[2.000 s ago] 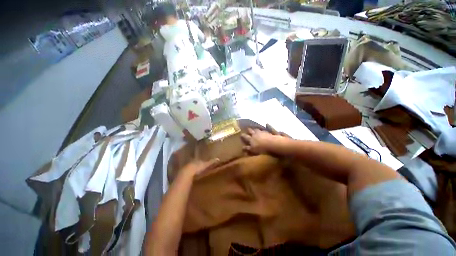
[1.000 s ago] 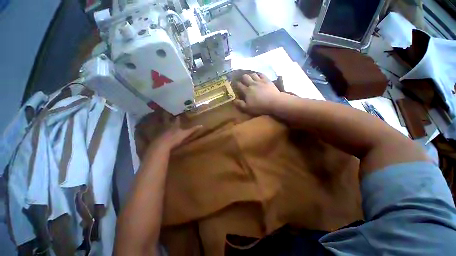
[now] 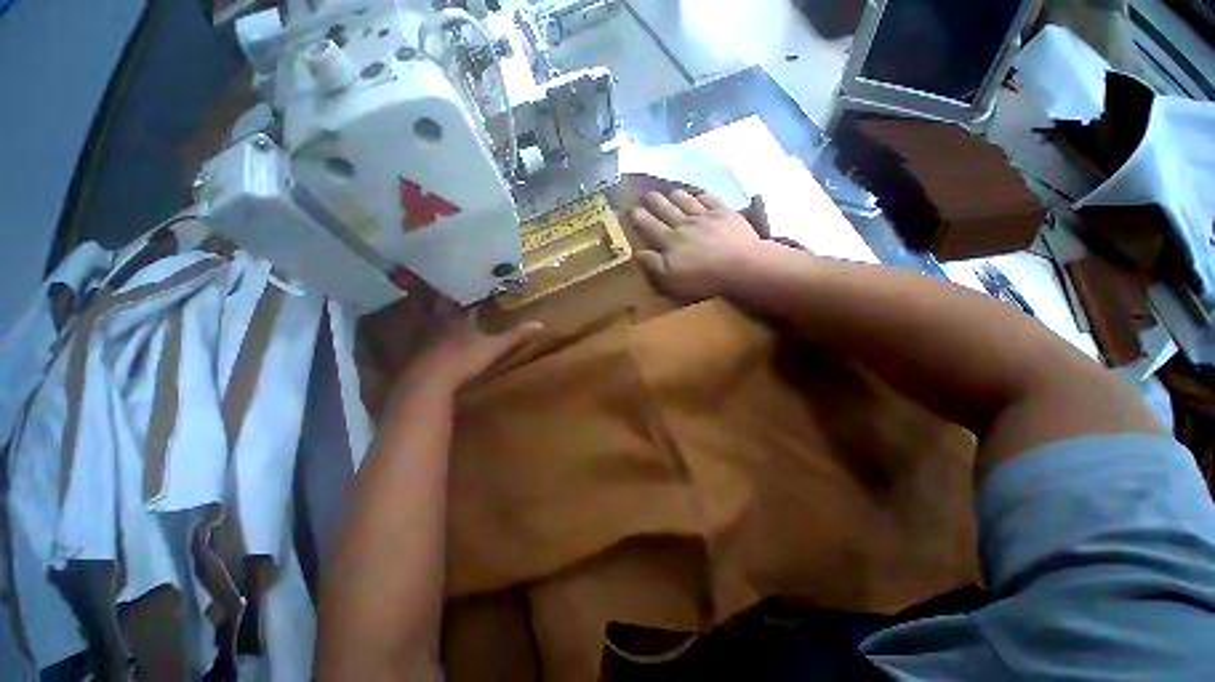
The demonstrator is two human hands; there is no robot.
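Note:
A tan-brown garment panel point(image 3: 573, 466) lies over the machine bed and hangs down over my lap, with a seam running through its middle. The brass-yellow clamp foot point(image 3: 566, 253) sits on its upper part, beside the white sewing machine head point(image 3: 400, 200) with the red logo. My left hand point(image 3: 466, 349) lies on the panel just below the head, left of the clamp foot; its fingers are partly hidden. My right hand point(image 3: 693, 243) lies flat on the panel, right of the clamp foot, fingers slightly apart. Neither hand grips anything that I can see.
White pocket bags with brown bands point(image 3: 160, 400) hang at the left. A dark-brown stack of pieces point(image 3: 939, 187) lies in front of the screen point(image 3: 939, 47). Snips point(image 3: 999, 284) lie on white paper behind my right forearm. White and brown cloth point(image 3: 1159, 173) is heaped at the far right.
The view has moved closer and lower since the first frame. Both hands stay beside the clamp foot. Between the last two frames the hands and panel barely change.

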